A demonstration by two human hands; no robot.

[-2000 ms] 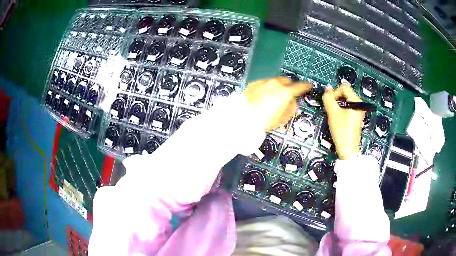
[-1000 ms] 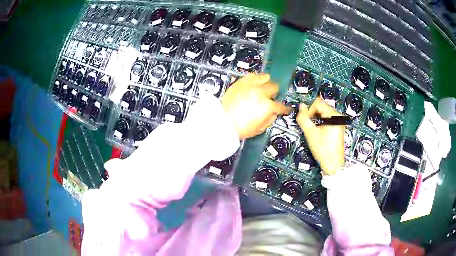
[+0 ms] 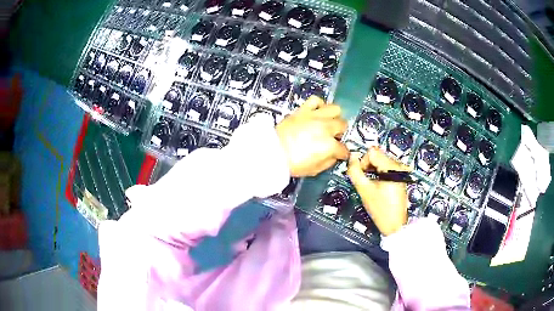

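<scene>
The right clear blister tray (image 3: pixel 389 51) holds round black watch heads with small white labels in its pockets; its top left pockets show a patterned floor. My right hand (image 3: pixel 379 191) is over the tray's left part and holds a slim black marker pen (image 3: pixel 395 176) pointing right. My left hand (image 3: pixel 313 138) reaches to the tray's left edge, its fingertips close to my right fingertips. Whether the left fingers hold a disc or film cannot be made out. The watch heads under the hands are partly hidden.
Filled clear trays (image 3: pixel 347 36) overlap on the left. A dark compartment tray (image 3: pixel 480 54) is at the back right. A glossy black case (image 3: pixel 495 209) and white paper (image 3: pixel 522 231) lie right of the tray. A red-edged item (image 3: pixel 79 158) is at the left.
Both hands have moved down the tray's left side, uncovering watch heads in the upper rows. The marker pen stays in my right hand. The view has shifted, so the trays appear further right and higher.
</scene>
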